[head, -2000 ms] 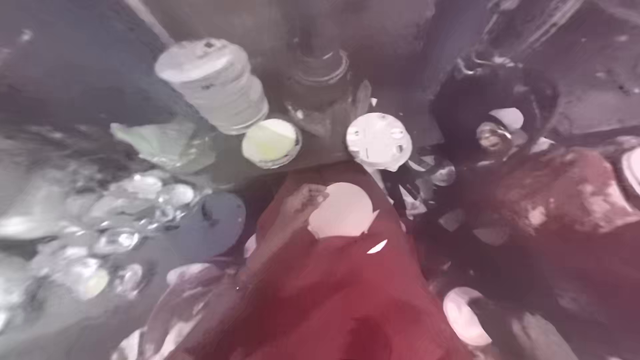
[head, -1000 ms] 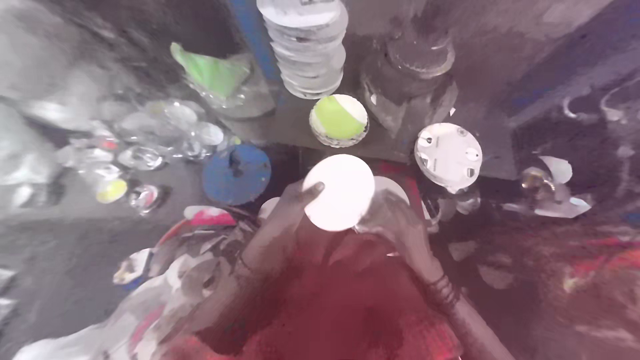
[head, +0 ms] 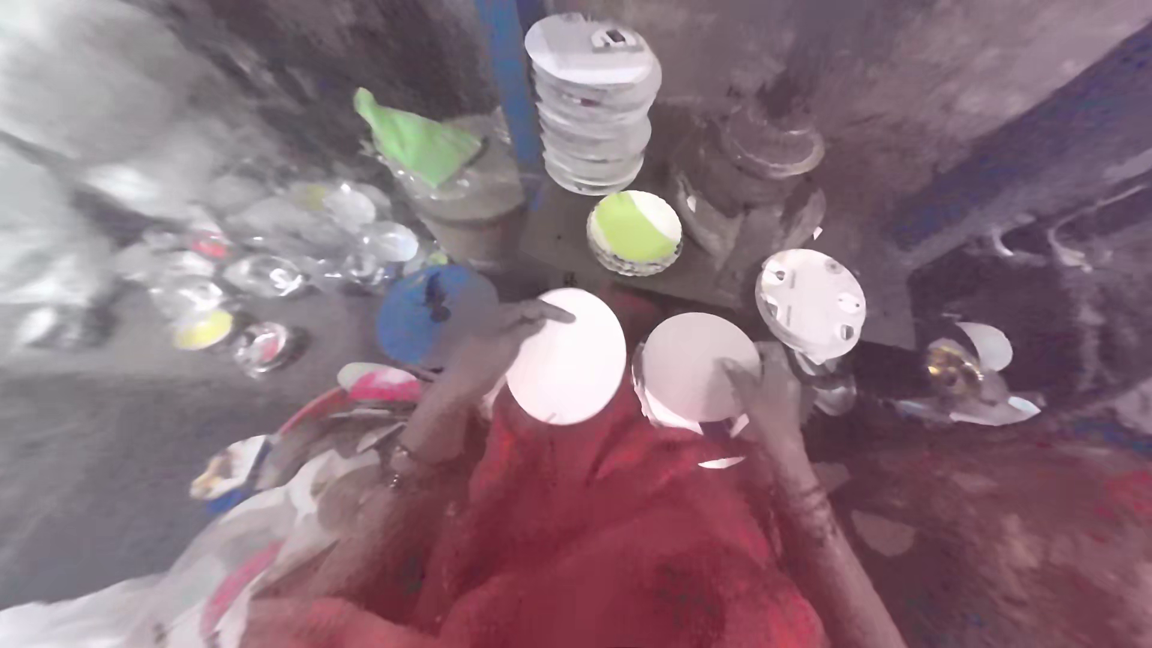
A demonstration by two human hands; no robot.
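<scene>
A round white disc (head: 567, 356) is gripped at its upper left edge by my left hand (head: 490, 346), the thumb lying on its face. Just right of it, my right hand (head: 772, 382) holds a second, duller pale disc (head: 700, 367) by its right edge, with fingers on its face. More pale pieces show under that second disc, over the red cloth (head: 612, 504) of my lap. The two discs lie side by side with a narrow gap. What they are made of cannot be told.
Beyond my hands stand a stack of white discs (head: 594, 117), a green-and-white round stack (head: 634, 229) and a clear jar (head: 774, 148). A marked white disc (head: 810, 304) lies right. Leftward are a blue disc (head: 432, 315), a tub (head: 468, 198) with green cloth, and shiny round pieces (head: 270, 274).
One second ago my left hand held the white disc partly over another pale disc; now the two discs are apart, and my right hand holds the right one. The view has shifted.
</scene>
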